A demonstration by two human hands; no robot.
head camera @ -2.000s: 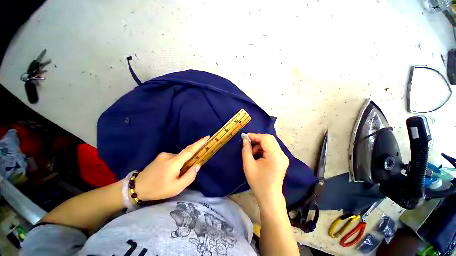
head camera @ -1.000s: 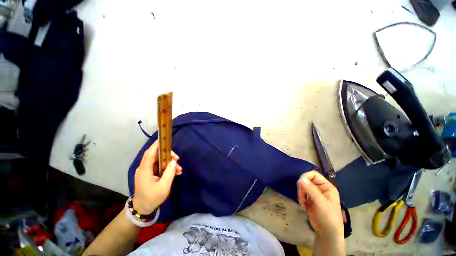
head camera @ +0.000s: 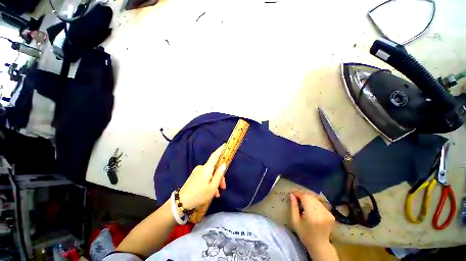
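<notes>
The navy blue garment piece (head camera: pixel 189 153) lies spread and folded on the table in front of me, with a pale line along its lower right part. My left hand (head camera: pixel 207 186) holds the yellow ruler (head camera: pixel 235 140) slantwise over the cloth, its top end pointing up and right. My right hand (head camera: pixel 312 219) is beside the cloth's lower edge at the table front, off the garment, with curled fingers. Whether it holds the chalk is hidden.
Large black-handled shears (head camera: pixel 334 135) lie right of my right hand, handles on dark grey cloth (head camera: pixel 388 160). The iron (head camera: pixel 378 99) and iron-shaped outline (head camera: pixel 403 42) are beyond. The yellow-and-red-handled tool (head camera: pixel 443 171) lies right. Keys (head camera: pixel 112 168) and dark garments (head camera: pixel 84 112) are left.
The ruler has gone from upright at the garment's left to slantwise over its middle. My right hand has moved from the fabric's right side down towards the table's front edge. The view has shifted.
</notes>
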